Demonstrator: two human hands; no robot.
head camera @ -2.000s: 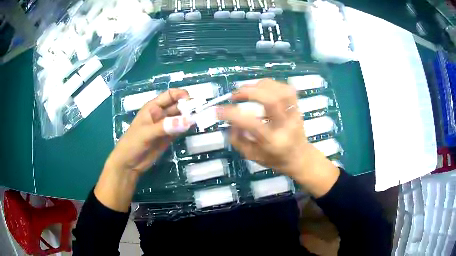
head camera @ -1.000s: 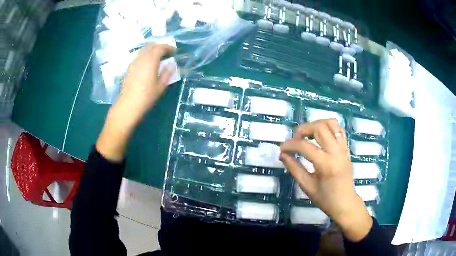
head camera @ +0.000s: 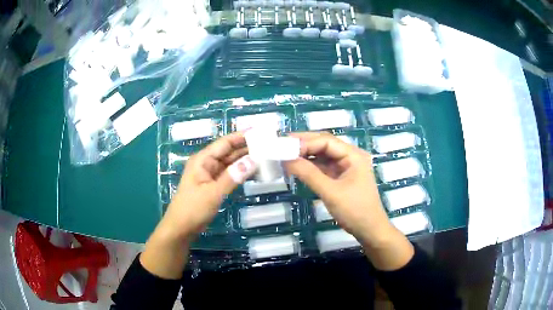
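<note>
My left hand [head camera: 209, 181] and my right hand [head camera: 339, 175] meet over the clear blister tray [head camera: 227, 124]. My left hand holds a white housing piece [head camera: 262, 145] upright between thumb and fingers. My right hand pinches a small white block [head camera: 284, 148] that overlaps the housing piece; whether they are joined cannot be told. A white or pink wrap covers the left thumb tip. White units [head camera: 267, 215] lie singly in tray pockets, with several empty pockets in the left column. My hands hide part of the middle pockets.
An open clear bag [head camera: 182, 66] of loose white pieces lies at the left. The component tray [head camera: 273, 60] with shaft parts stands behind. A small-parts tray [head camera: 418, 54] and a white sheet [head camera: 497, 133] are at the right. A red stool [head camera: 51, 260] stands at lower left.
My left hand has come from the bag to the middle and now holds a white piece. My right hand has lifted to meet it, holding a small white block. The head view has turned and shifted.
</note>
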